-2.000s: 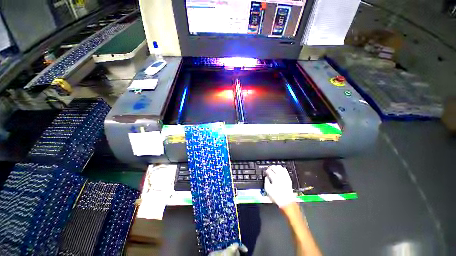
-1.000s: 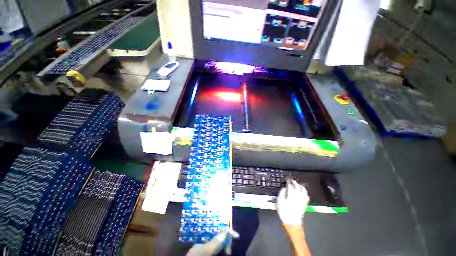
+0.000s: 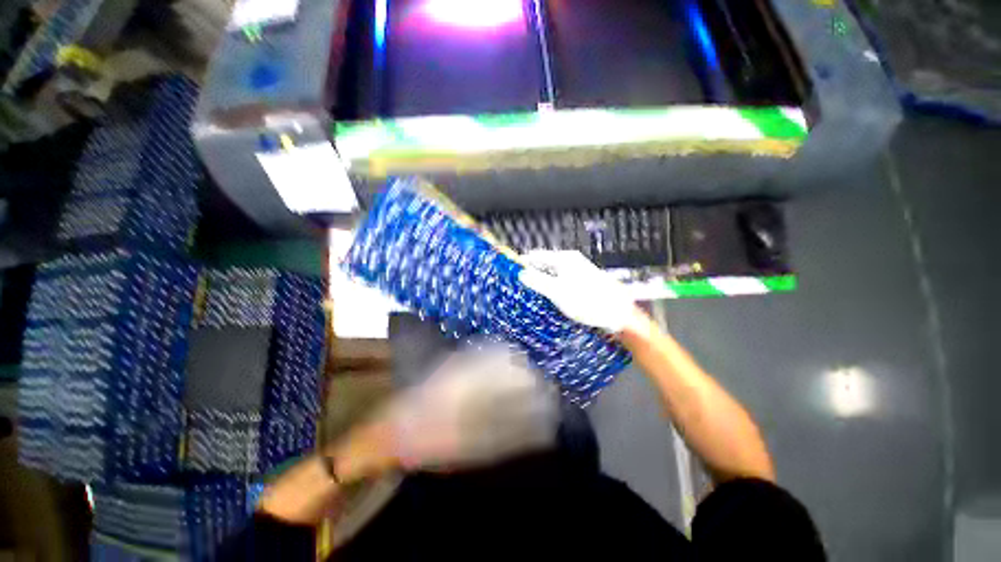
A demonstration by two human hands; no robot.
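A blue PCB panel (image 3: 439, 258) with rows of small white parts is held slantwise in front of the machine, its upper left end near the front edge and its lower right end near my body. My right hand (image 3: 576, 288), in a white glove, grips the panel's upper right long edge. My left hand (image 3: 483, 406), also gloved, is strongly blurred just below the panel's lower edge. Its fingers cannot be made out, nor whether it touches the panel.
Stacks of PCB panels (image 3: 71, 362) stand at the left. The machine's taped front edge (image 3: 571, 132) is ahead, with its lit opening behind. A keyboard (image 3: 615, 236) and a mouse (image 3: 760, 228) lie on the shelf below. A white paper (image 3: 307, 178) hangs at the machine's left corner.
The view has tipped down. The panel has turned from upright to slanting. My right hand has moved from the keyboard onto the panel's edge. My left hand has moved up beside the panel and blurred.
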